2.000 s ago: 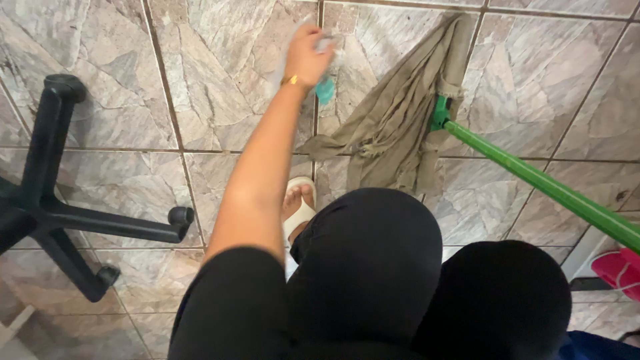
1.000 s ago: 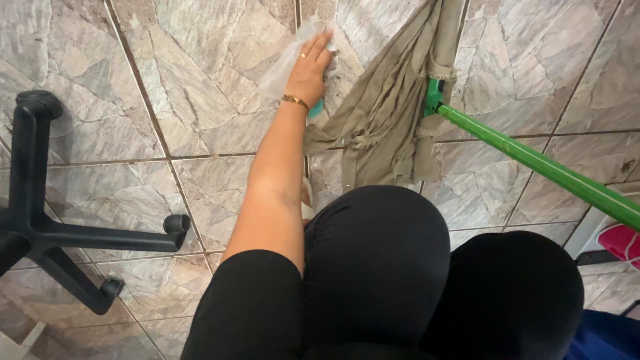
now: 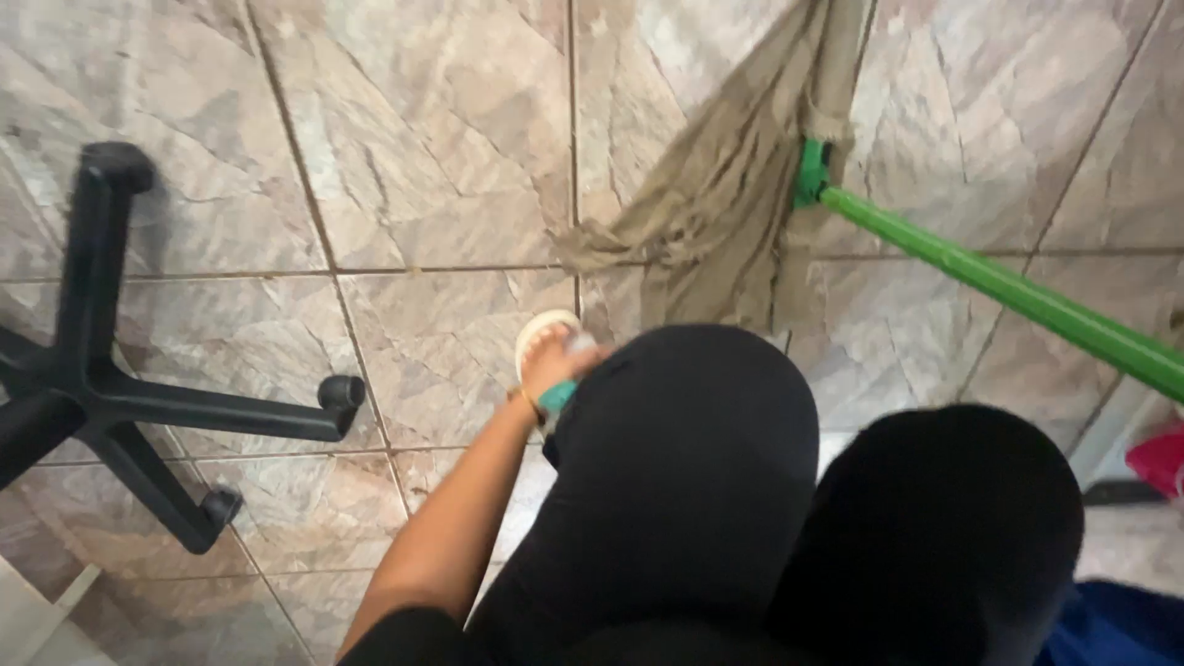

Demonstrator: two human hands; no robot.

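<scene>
My left hand (image 3: pixel 560 365) is low beside my black-clad knee, in front of my foot in a light sandal (image 3: pixel 536 331). A teal item (image 3: pixel 558 396) and something whitish show at the hand; the knee partly covers them, and the fingers are blurred. My right hand is out of view. Ahead of the knees, a grey-brown cloth (image 3: pixel 721 203) lies bunched over the head of a squeegee or mop on the tiled floor. Its green pole (image 3: pixel 999 277) slants down to the right edge, with no hand on the visible part.
The black five-arm base of a swivel chair (image 3: pixel 92 388) with castors stands at the left. At the right edge are a pink object (image 3: pixel 1156 462) and, below it, blue fabric (image 3: pixel 1110 629). A pale edge (image 3: pixel 55 601) shows at the lower left.
My left hand has drawn back from the floor left of the cloth to beside my knee. The whitish, see-through sheet under it is gone from that spot.
</scene>
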